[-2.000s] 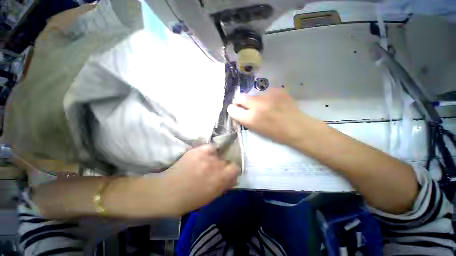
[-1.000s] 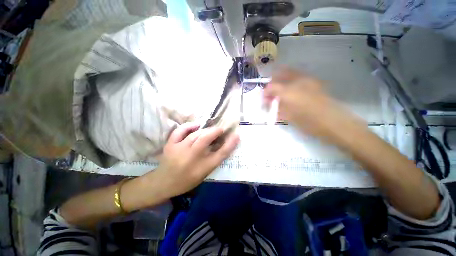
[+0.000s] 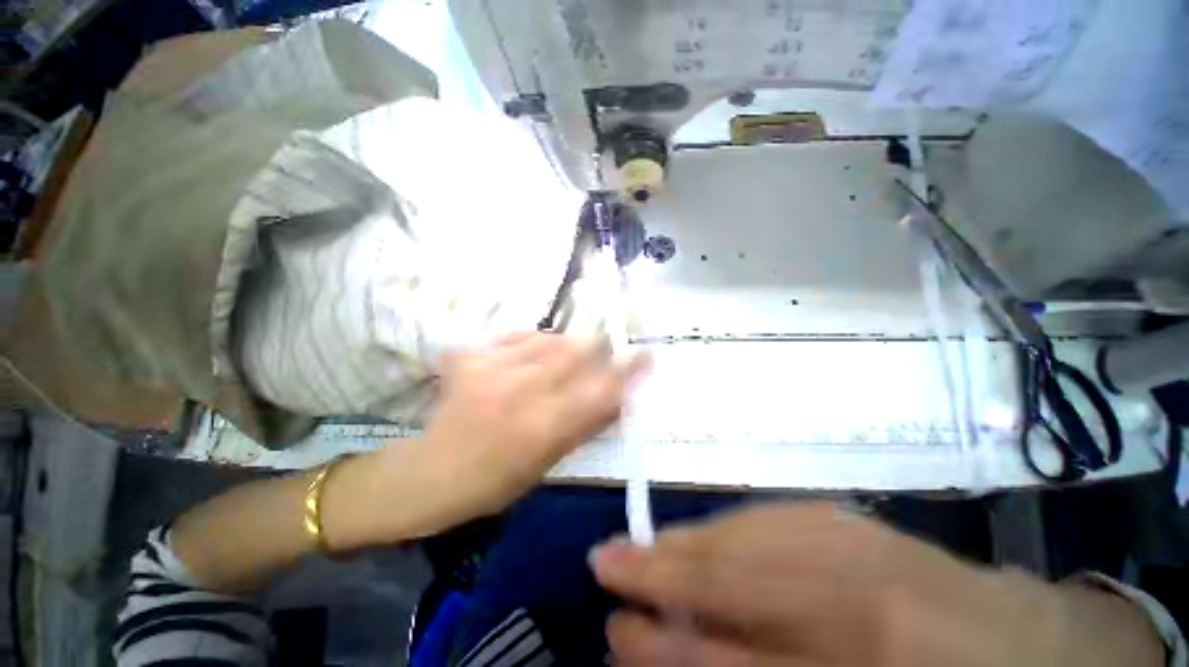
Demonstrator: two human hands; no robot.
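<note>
The khaki garment (image 3: 144, 248) with its striped lining (image 3: 313, 313) lies in folds left of the needle and presser foot (image 3: 606, 235), partly washed out by the lamp. My left hand (image 3: 522, 404) rests on the cloth edge just below the foot, fingers spread and slightly blurred. A narrow white tape (image 3: 636, 456) runs from the foot area down past the table's front edge. My right hand (image 3: 782, 593), blurred, pinches its lower end between thumb and fingers, at the bottom of the view.
Fabric shears (image 3: 991, 306) with black handles lie right of the needle, beside a hanging white strip (image 3: 958, 378). The machine head (image 3: 691, 46) stands above the foot, with a cream knob (image 3: 642, 179). The white table's ruler edge (image 3: 808, 437) runs across the front.
My right hand has moved from beside the foot down and toward me, and the white tape now stretches from the foot to it. My left hand stays on the cloth.
</note>
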